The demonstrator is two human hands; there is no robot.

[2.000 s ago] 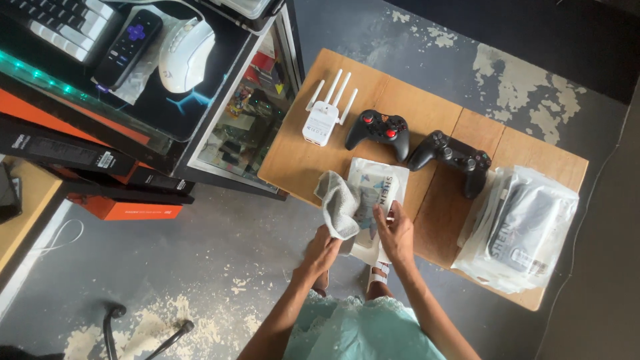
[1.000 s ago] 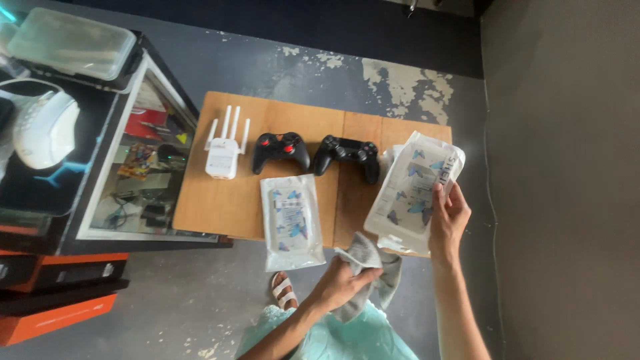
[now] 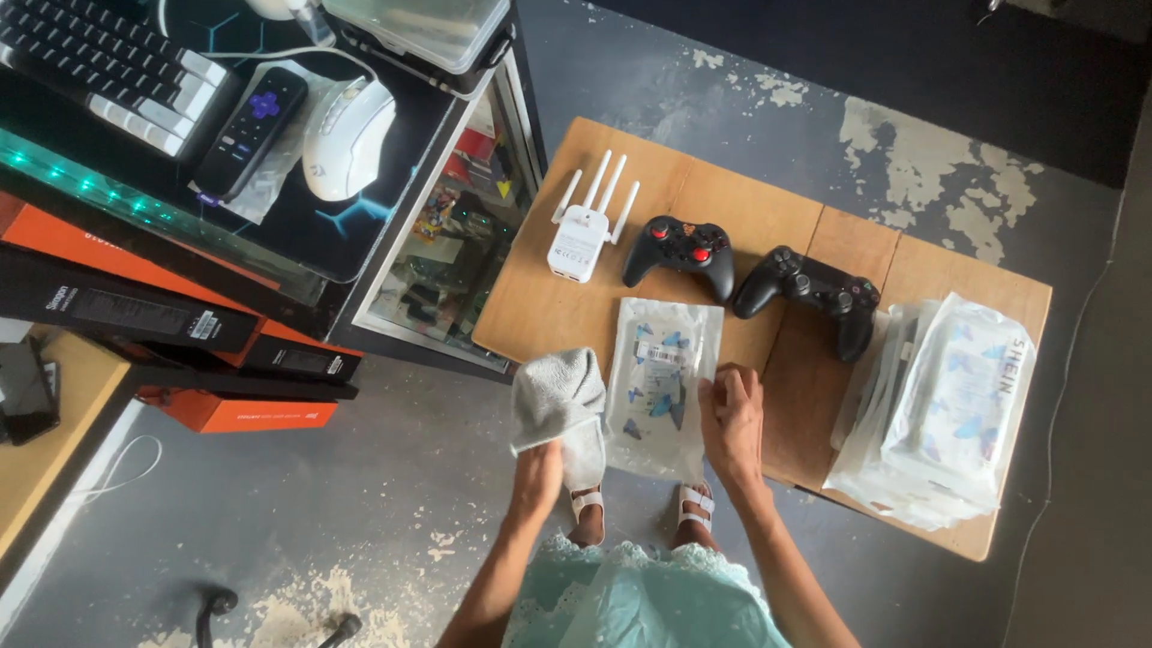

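A grey cloth (image 3: 560, 405) is bunched in my left hand (image 3: 540, 477), just off the near edge of the wooden table. My right hand (image 3: 736, 418) has its fingers at the right edge of a clear plastic packet with blue butterfly prints (image 3: 664, 387); whether they pinch it is hard to tell. The packet lies at the table's near edge and overhangs it. Several similar packets (image 3: 958, 396) are stacked on the table's right end. Behind the single packet are a black game controller with red sticks (image 3: 680, 256), a plain black game controller (image 3: 810, 292) and a white four-antenna Wi-Fi extender (image 3: 579, 241).
The wooden table (image 3: 720, 202) stands on a worn grey floor. At left, a glass-fronted cabinet (image 3: 450, 243) carries a keyboard (image 3: 117, 67), a remote control (image 3: 261, 130), a white mouse (image 3: 349, 139) and a plastic box (image 3: 432, 22). Orange and black boxes (image 3: 261, 409) sit below.
My right hand has moved from the packets at the right end to the single packet. My left hand, with the cloth, is now left of that packet instead of right of it. The view has shifted.
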